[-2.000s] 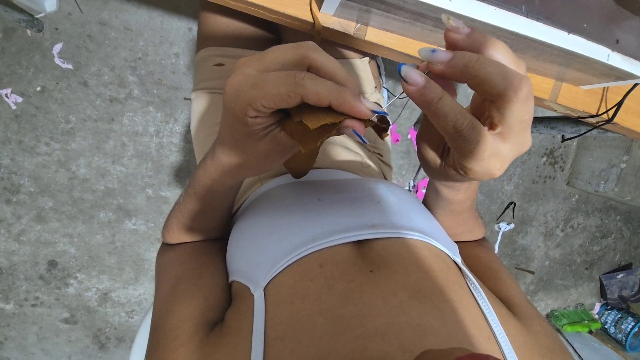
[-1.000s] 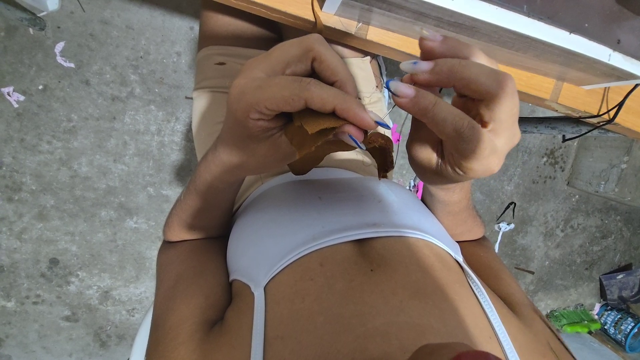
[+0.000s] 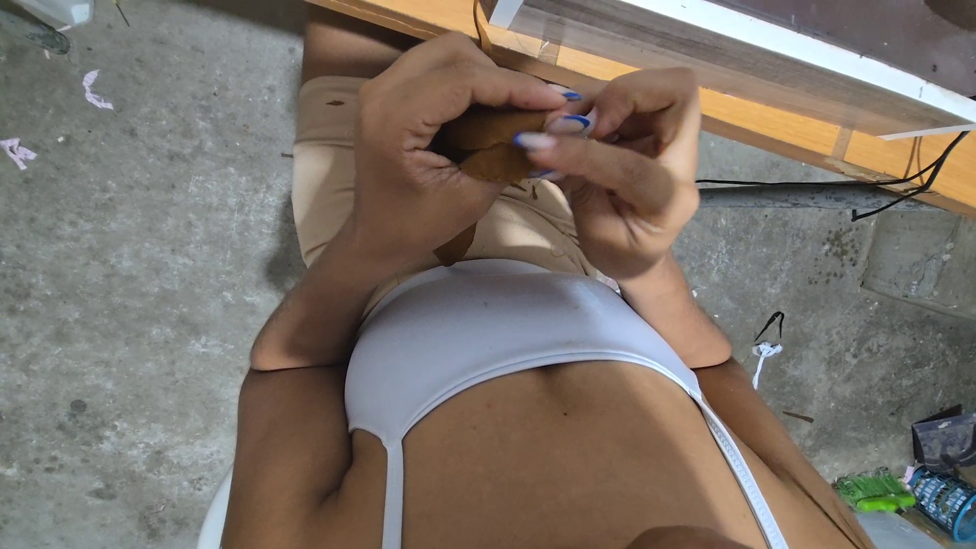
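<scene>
A piece of brown, pliable sheet material [image 3: 496,149], perhaps leather or fabric, is bent over above my lap. My left hand [image 3: 450,137] grips it, thumb below and index finger above. The fingertips of my right hand [image 3: 625,160] meet its right end, and the fingers hide that end, so I cannot tell whether a small thing is pinched there. Below my left hand a brown flap [image 3: 457,245] hangs near the beige shorts [image 3: 328,175], which bear small brown scraps.
A wooden table edge [image 3: 808,145] with a white-edged panel [image 3: 762,38] runs across the top right. Black cables [image 3: 907,191] hang from it. Pink scraps [image 3: 94,90] lie on the concrete floor at left. A green brush [image 3: 873,489] and a blue basket [image 3: 945,503] stand at lower right.
My right hand has moved left and come against the brown piece, from which it was apart one second ago. The piece is now folded or curled over in my left hand.
</scene>
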